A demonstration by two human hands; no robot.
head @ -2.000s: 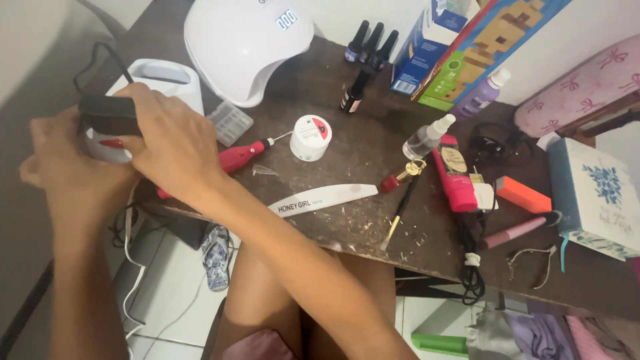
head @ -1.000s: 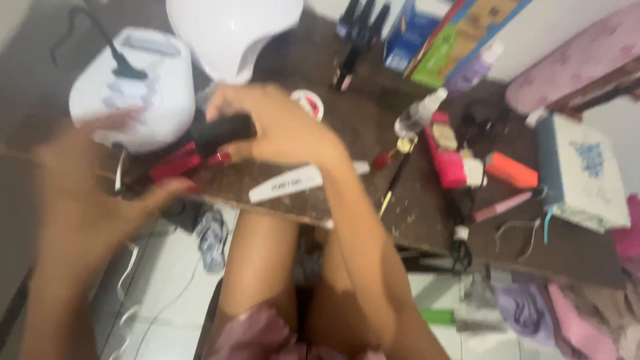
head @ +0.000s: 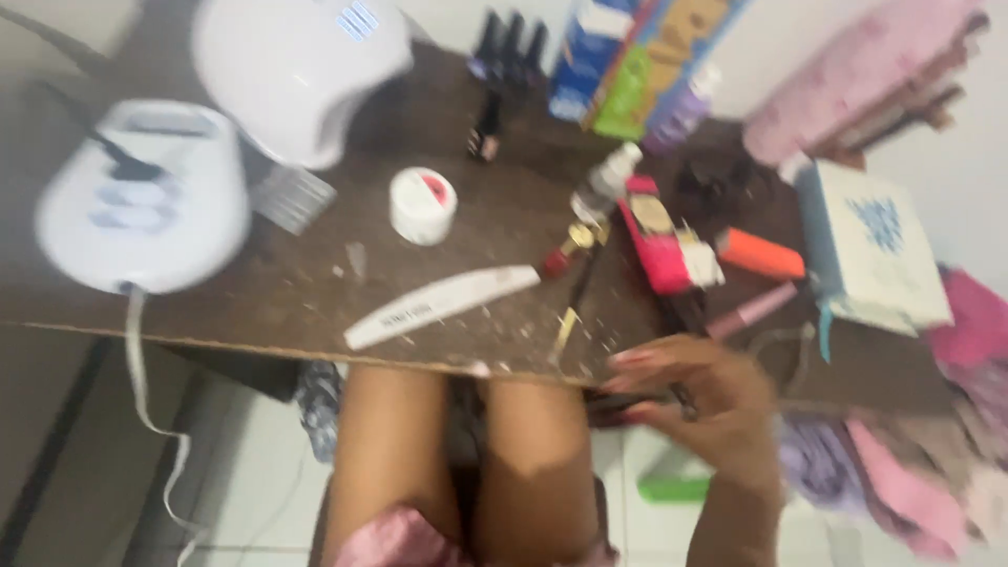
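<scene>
My right hand (head: 701,402), blurred by motion, is at the table's front edge on the right. Its thumb and fingers are apart around a dark, blurred thing (head: 622,405); whether they grip it is unclear. My left hand is out of view. Near the right fingertips lies a thin brush with a gold end (head: 565,327). Left of it are a white nail file (head: 441,305) and a red bottle with a gold cap (head: 557,261). A white jar (head: 423,206) stands behind the file. Right of the brush lies a bright pink device (head: 657,244).
A white nail lamp (head: 291,71) and a white machine with a cable (head: 146,236) stand left. Dark polish bottles (head: 510,51), boxes (head: 630,71) and a spray bottle (head: 605,185) are behind. An orange block (head: 761,253), pink pen-like tool (head: 752,311) and white-blue box (head: 882,244) lie right.
My right hand has moved from the left side to the right front edge. My left hand has left the view. The red handpiece and black object seen at the hands earlier no longer show there.
</scene>
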